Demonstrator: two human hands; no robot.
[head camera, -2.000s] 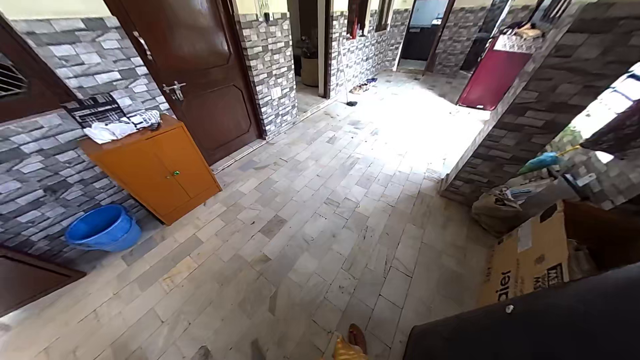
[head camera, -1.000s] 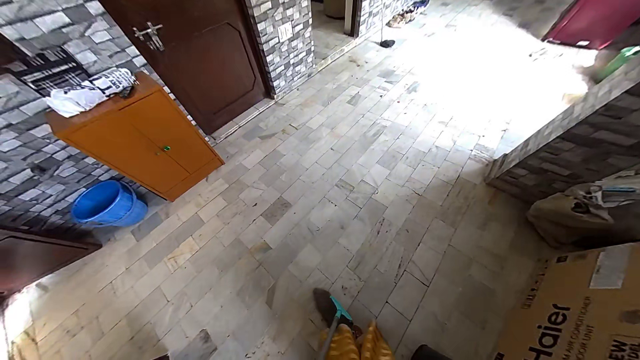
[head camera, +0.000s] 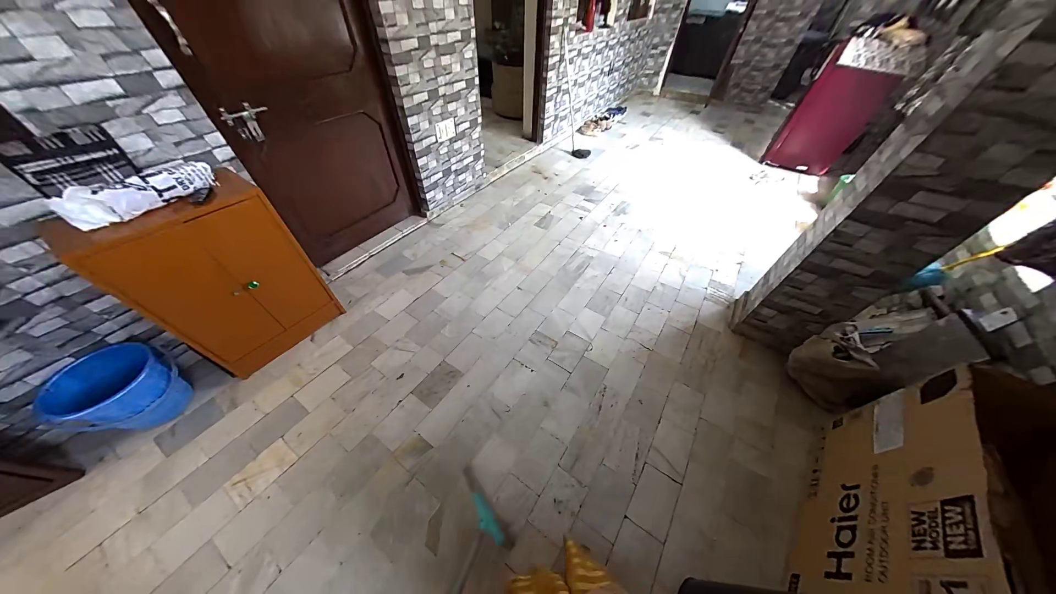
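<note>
Neither of my hands is in view. Low in the head view, left of some yellow patterned cloth (head camera: 569, 573), the teal joint (head camera: 488, 518) of a long-handled floor tool shows, blurred; a mop or a wiper, I cannot tell which. Its thin greyish handle runs down to the bottom edge, and what holds it is not seen. The tool's end lies over the pale stone-tiled floor (head camera: 528, 396). Small dark specks and stains mark the tiles around it.
On the left stand a blue plastic tub (head camera: 111, 388) and an orange cabinet (head camera: 198, 280) beside a brown door (head camera: 297, 107). A cardboard box (head camera: 891, 495) and a sack (head camera: 829, 367) stand at right. Footwear (head camera: 602, 122) lies further back.
The teal-jointed tool came into view after the oldest frame and now shows further left than a second ago. The view dipped, then rose again.
</note>
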